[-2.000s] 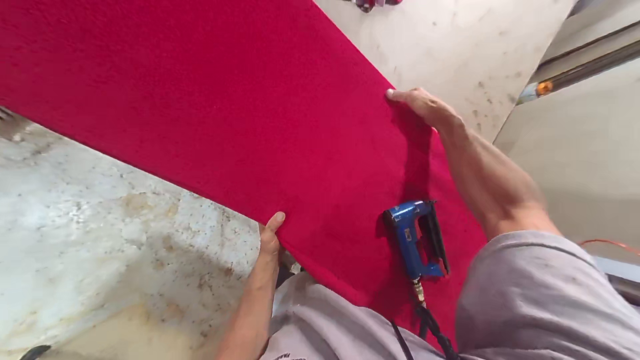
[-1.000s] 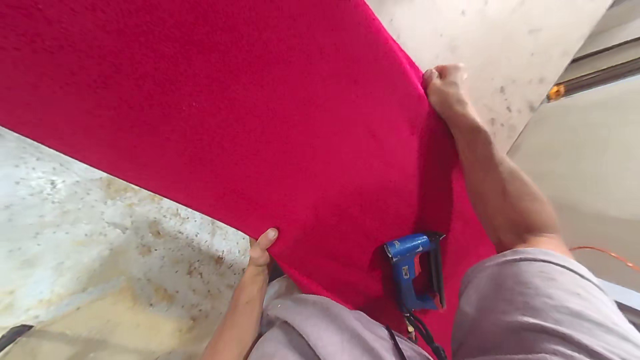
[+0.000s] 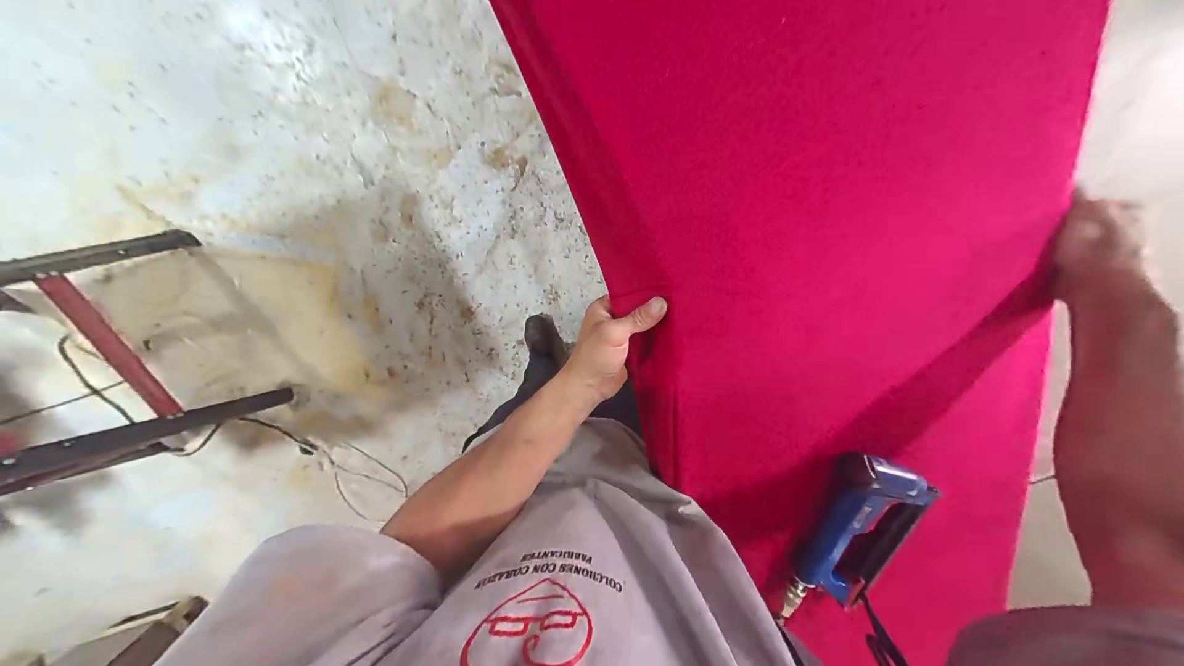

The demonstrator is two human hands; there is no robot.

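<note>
A long panel covered in red fabric (image 3: 832,231) stretches away from my body. My left hand (image 3: 615,338) grips its left edge, thumb on top of the fabric and fingers hidden beneath. At the right edge, my right hand (image 3: 1101,240) is blurred and touches the fabric; its fingers cannot be made out clearly. On the near part of the panel lies a blue pneumatic staple gun (image 3: 860,527) with a metal hose fitting at its lower end, between my two arms and touched by neither hand.
A dark metal frame with a red crossbar (image 3: 111,347) stands on the stained floor (image 3: 416,120) at left. Thin cables (image 3: 324,453) lie beside it. A wooden piece (image 3: 162,634) shows at the bottom left. The staple gun's dark hose (image 3: 883,634) runs toward my body.
The view has swung left, bringing the metal frame into sight. My left hand still holds the left edge, and the staple gun still lies on the fabric.
</note>
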